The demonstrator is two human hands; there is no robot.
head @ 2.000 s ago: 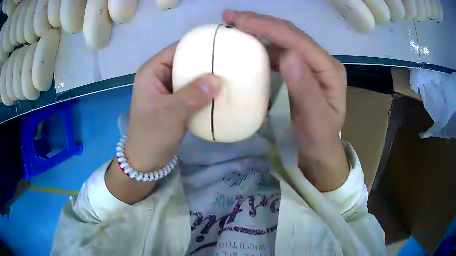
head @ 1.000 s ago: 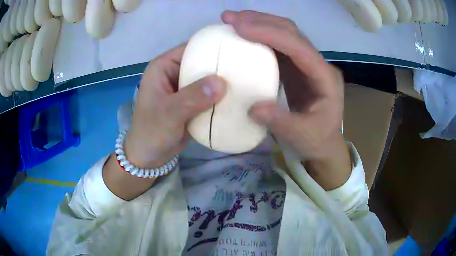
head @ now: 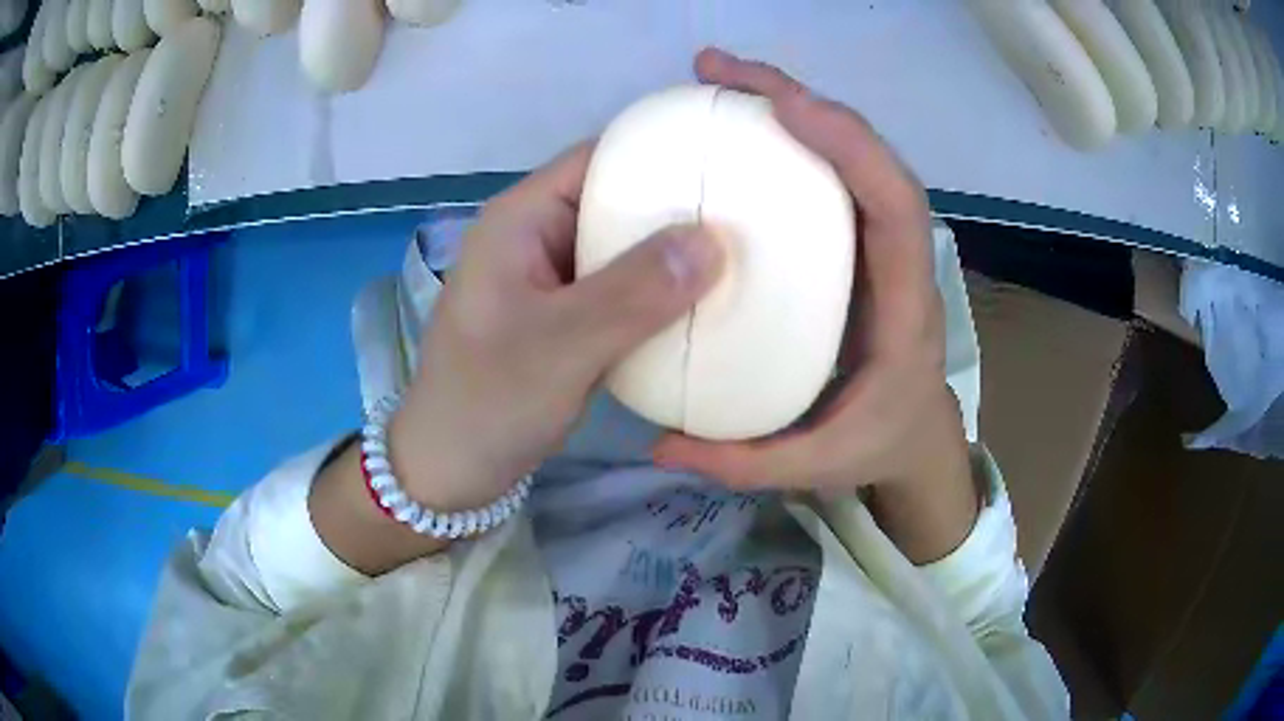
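Note:
A cream paired housing [head: 768, 310] is held over the lap in front of the bench edge. A thin, mostly closed seam runs down it from top to bottom. My left hand [head: 542, 317] grips its left side, with the thumb pressed on the seam near the middle. My right hand [head: 880, 338] wraps round its right side, with fingers at the upper right and the thumb under the lower edge. The inside and the far side of the housing are hidden.
Rows of cream shells stand on the pale bench at the left [head: 169, 106] and right [head: 1042, 71]. The bench has a dark green edge [head: 324, 200]. A blue stool [head: 211, 317] is at lower left. An open brown carton [head: 1042, 380] and crumpled white film [head: 1246, 352] are at right.
Both hands and the housing have shifted right in the picture. The dark gap in the seam has narrowed to a thin line. My right thumb has moved from the front face to the lower edge.

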